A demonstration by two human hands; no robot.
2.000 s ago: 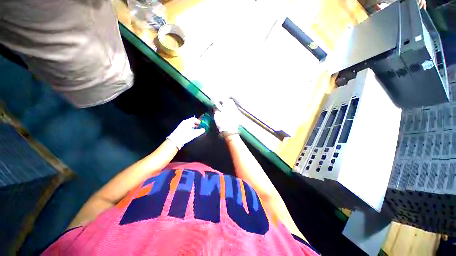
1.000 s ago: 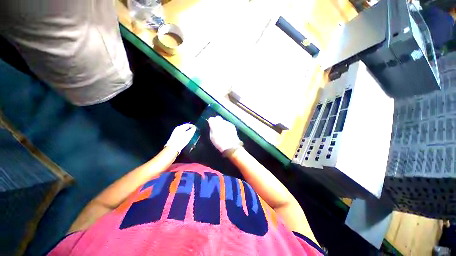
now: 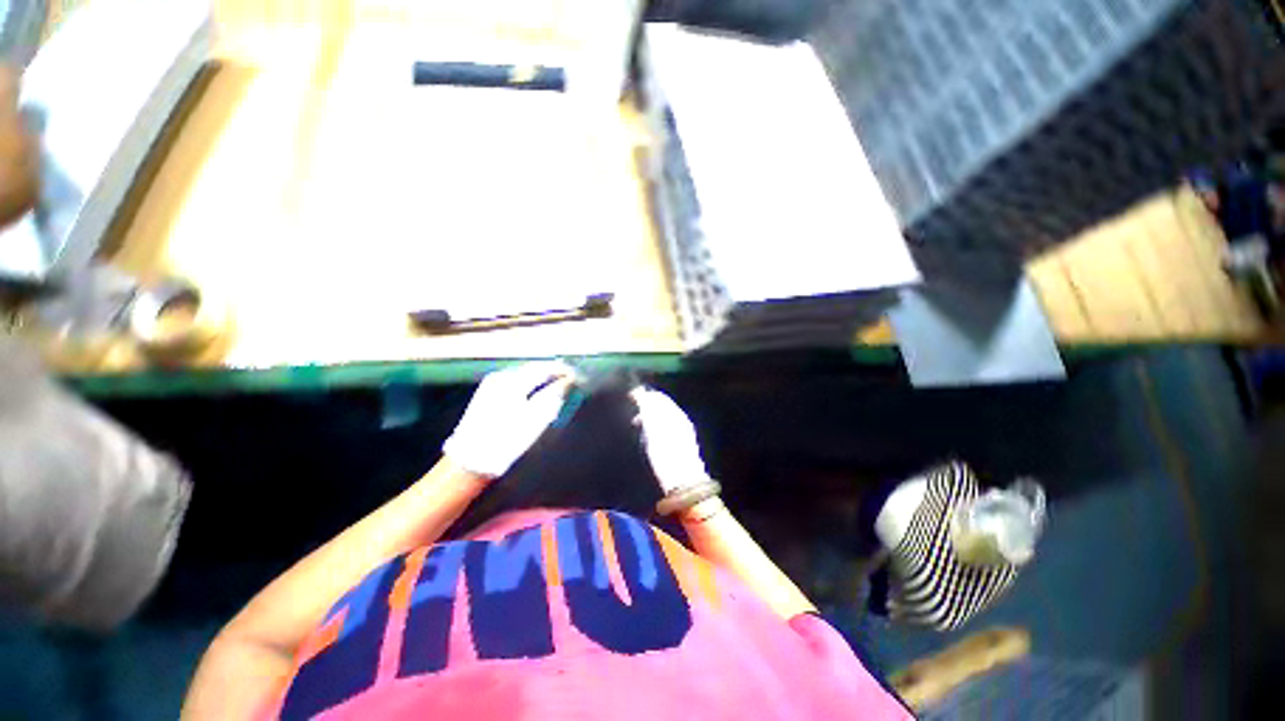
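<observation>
My left hand [image 3: 510,418], in a white glove, is just below the bench's green edge with green tape [image 3: 569,407] at its fingertips. My right hand [image 3: 669,440], also gloved, is a short way to the right. A blurred greyish thing lies between the hands; whether my right fingers grip it cannot be told. A pale, overexposed chassis tray [image 3: 395,197] lies on the bench, with a dark slotted strip [image 3: 514,314] at its near side and a dark strip [image 3: 488,76] at its far side. A short green piece [image 3: 400,404] hangs at the bench edge.
A beige tape roll [image 3: 166,313] is at the left bench edge, near another person's clothed body [image 3: 82,486]. Stacked chassis [image 3: 789,169] stand at the right, with a flat panel [image 3: 975,335] jutting past the edge. A striped stool [image 3: 951,547] is at lower right.
The view has swung right, so the bench edge runs level and the stool shows. My hands had been close together around the green tape; they are now a little apart near the edge.
</observation>
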